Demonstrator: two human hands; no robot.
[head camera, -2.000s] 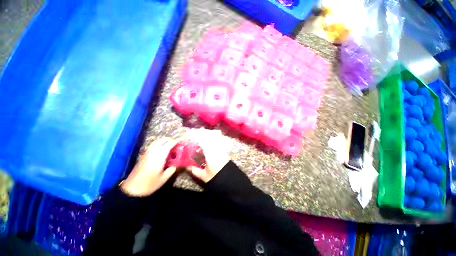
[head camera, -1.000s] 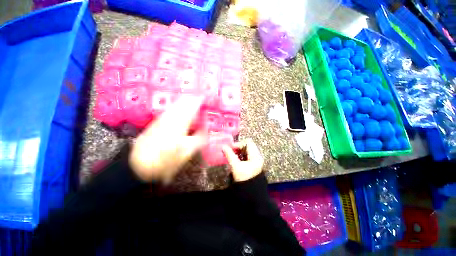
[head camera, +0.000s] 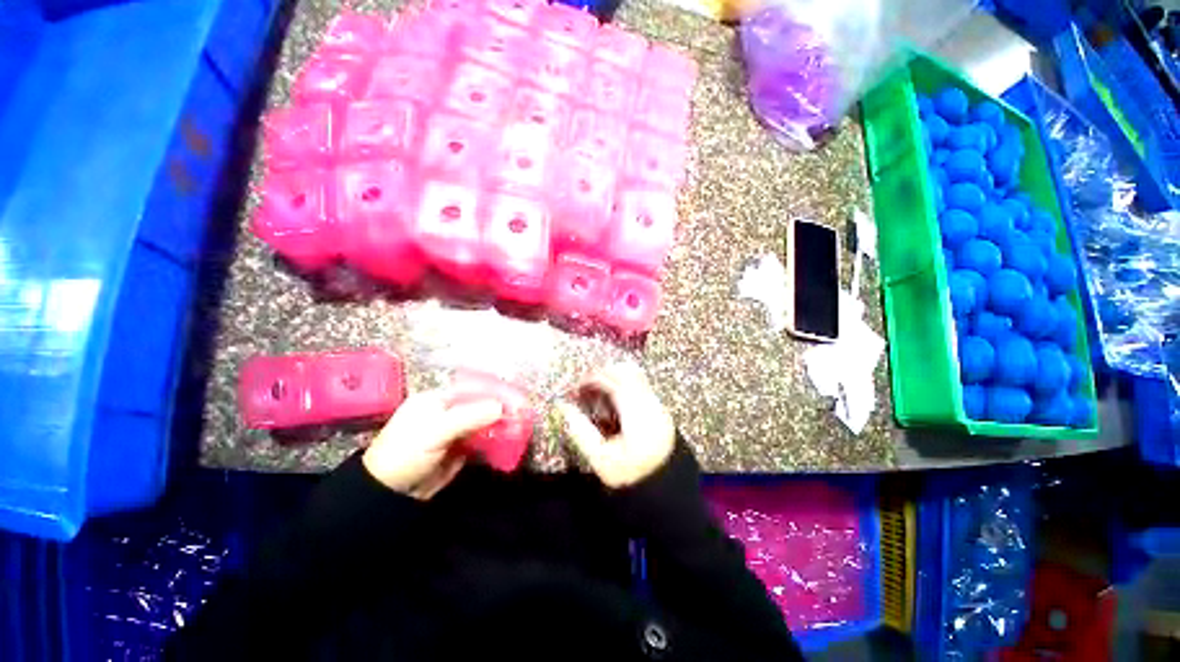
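Observation:
My left hand (head camera: 434, 440) grips a pink cube (head camera: 498, 437) just above the bench's front edge. My right hand (head camera: 624, 424) is beside it on the right, with its fingers curled around a small dark tool (head camera: 598, 409), mostly hidden. A thin pale strand seems to show between the hands. A short row of pink cubes (head camera: 321, 388), with two round holes showing, lies left of my left hand. A large stack of pink cubes (head camera: 479, 142) stands behind my hands, holes facing up.
A blue tray (head camera: 97, 233) is at the left. At the right, a phone (head camera: 815, 279) lies by crumpled white paper (head camera: 848, 375), beside a green crate (head camera: 912, 298) of blue balls (head camera: 1003, 278). A purple bag (head camera: 787, 78) lies behind. A crate of pink pieces (head camera: 796, 550) is below the edge.
The short pink row now lies on the bench at the left. My left hand has moved from near the stack to a cube at the front. The tool hand remains at the front edge.

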